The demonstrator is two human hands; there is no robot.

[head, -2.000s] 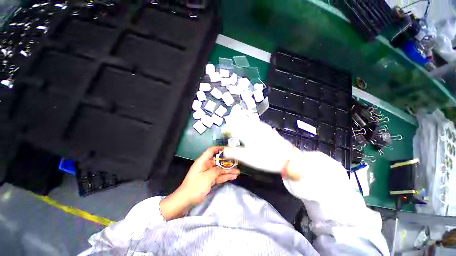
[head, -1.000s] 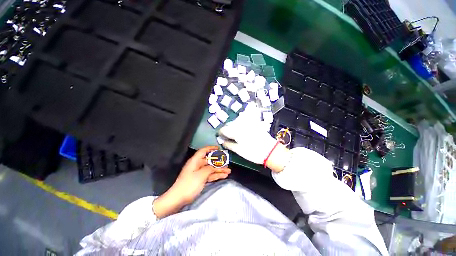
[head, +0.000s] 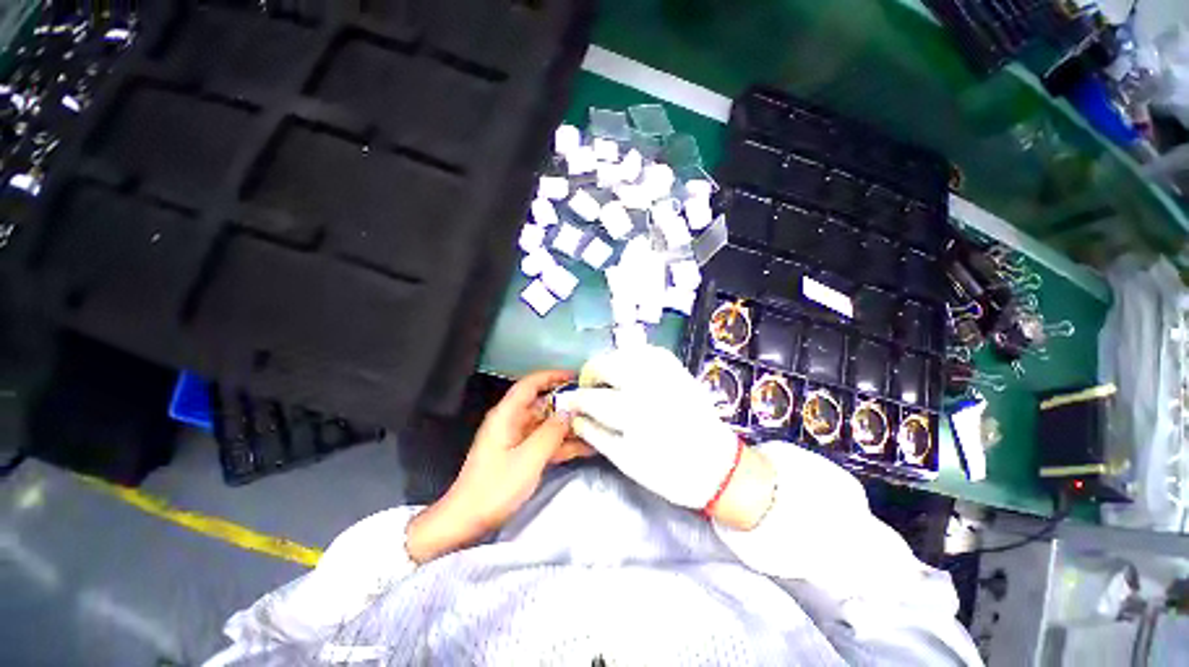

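My bare left hand (head: pixel 502 450) is closed around a small round unit (head: pixel 563 395), which is mostly hidden by the fingers. My white-gloved right hand (head: pixel 645 424) has its fingertips on the same unit; whether it grips the unit or a small piece on it cannot be told. White pads (head: pixel 570 239) lie scattered just beyond the hands, with clear sheets (head: pixel 648 121) at their far side. The glossy black blister tray (head: pixel 795 241) is right of the pads, with gold-centred round units (head: pixel 772 397) in its near pockets.
A large matte black tray (head: pixel 293 196) fills the left, with small shiny parts (head: pixel 52 85) at its far left. Binder clips (head: pixel 998 306) lie in a pile right of the blister tray, near a white tag (head: pixel 970 437) and a black box with yellow bands (head: pixel 1077 430).
The right hand has come from beside the pads onto the unit in the left hand, covering it. The right forearm has moved nearer the body, uncovering the round units in the blister tray.
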